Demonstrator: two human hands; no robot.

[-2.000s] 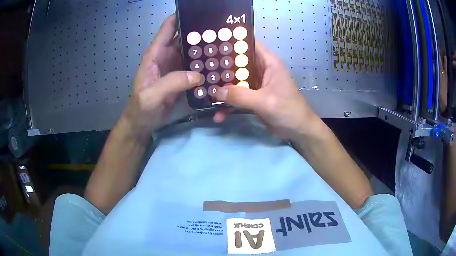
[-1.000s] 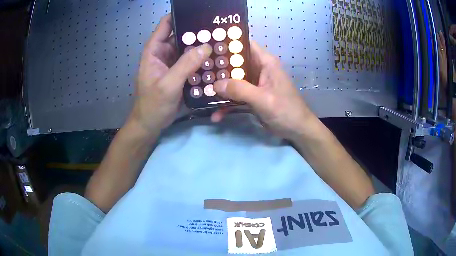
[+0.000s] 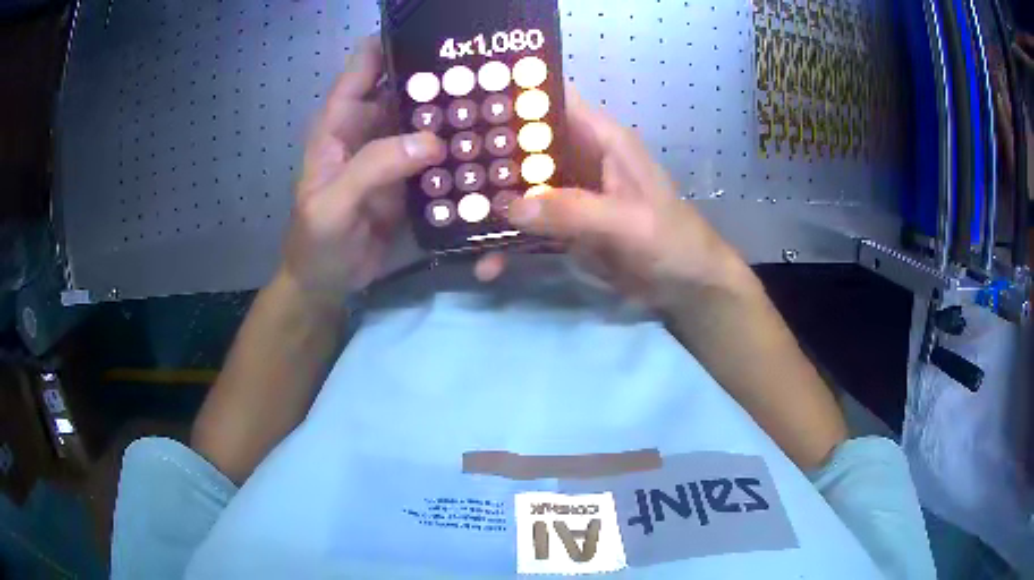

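A black smartphone [image 3: 482, 136] is held upright over the table's near edge, its top cut off by the picture's edge. Its screen shows a calculator reading 4×1,080 above round keys. My left hand [image 3: 357, 193] holds the phone's left side, thumb over the keys at the left. My right hand [image 3: 624, 210] holds its right side, thumb at the lower right keys, slightly blurred. A fingertip shows below the phone. The fingers behind the phone are hidden.
Gold-brown patterned part sheets [image 3: 811, 85] lie on the perforated metal table [image 3: 215, 147] at the upper right. Metal rails and a blue bar [image 3: 958, 125] run along the right side, with a black handle [image 3: 956, 368] below. Dark floor and boxes show at lower left.
The display has gone from 4×1 to 4×10 to 4×1,080. My left thumb has moved down and left from the upper keys. The phone has shifted slightly left.
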